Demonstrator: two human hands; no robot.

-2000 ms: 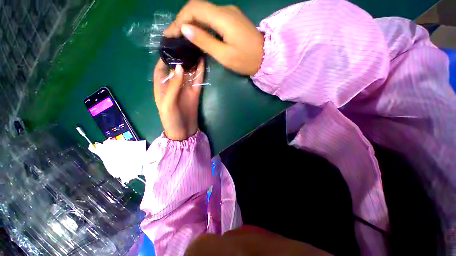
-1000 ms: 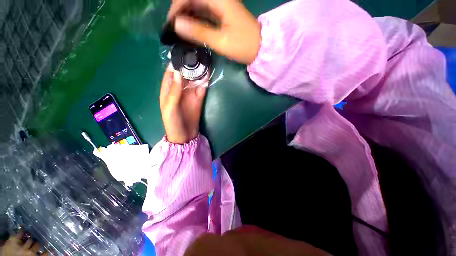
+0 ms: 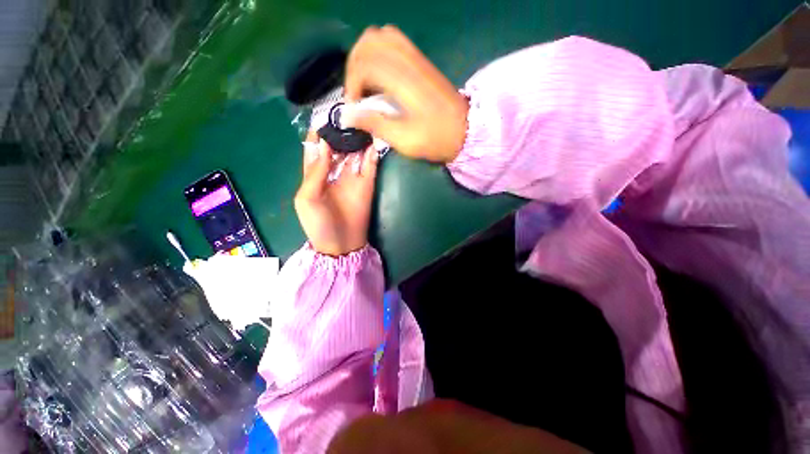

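Note:
A round black case [image 3: 345,139] lies open, with its dark, blurred lid [image 3: 315,77] tilted up on the far side. Clear crinkled film shows around its base. My left hand [image 3: 339,206] holds the case base from below, with the fingertips at its near edge. My right hand [image 3: 404,93] is over the case and pinches a small white wipe [image 3: 371,110] against its ringed centre. The right fingers hide part of the case.
A lit smartphone [image 3: 222,213] lies on the green bench [image 3: 444,217], beside a white crumpled item [image 3: 238,288] and a thin white stick [image 3: 178,246]. A glossy clear plastic pile [image 3: 133,355] fills the lower left. Plastic-covered rows [image 3: 80,80] are at upper left. A brown cardboard box [image 3: 786,66] is at upper right.
The case, first closed under my right hand, has opened. My right hand has come down onto its centre with the white wipe now visible. Another person's hand at lower left has gone.

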